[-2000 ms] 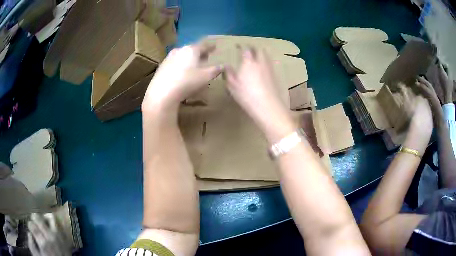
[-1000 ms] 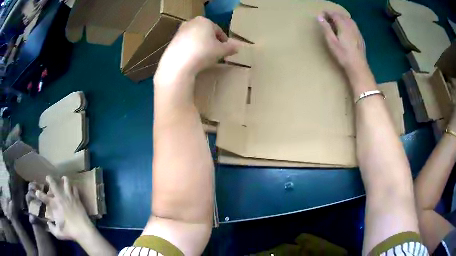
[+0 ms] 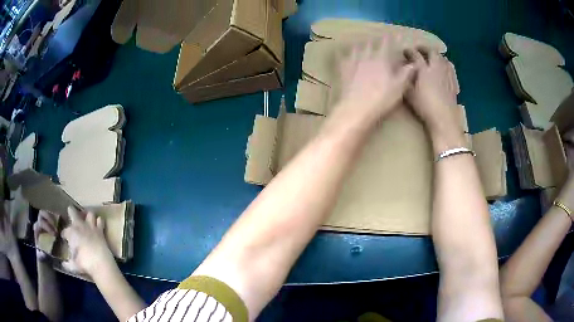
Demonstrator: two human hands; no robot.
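A tan box blank (image 3: 384, 188) lies in front of me on a stack of blanks, its rounded lobes at the far end. My left hand (image 3: 374, 75) is blurred and lies over the blank's far part, fingers spread. My right hand (image 3: 434, 88) is beside it on the right, touching or nearly touching it, fingers bent. Whether the fingers grip the cardboard is hidden. A side flap (image 3: 281, 141) stands partly raised at the left of the blank.
Folded boxes (image 3: 233, 56) lean at the upper left. A neighbour's hands (image 3: 85, 239) work on cardboard at lower left, beside a stack of blanks (image 3: 91, 154). Another stack (image 3: 538, 69) and another person's forearm (image 3: 541, 242) are at right. A black case (image 3: 82, 44) is at far left.
My left hand has moved right from the blank's left edge to its far part, near my right hand. The left side flap now stands partly raised. The view has also shifted.
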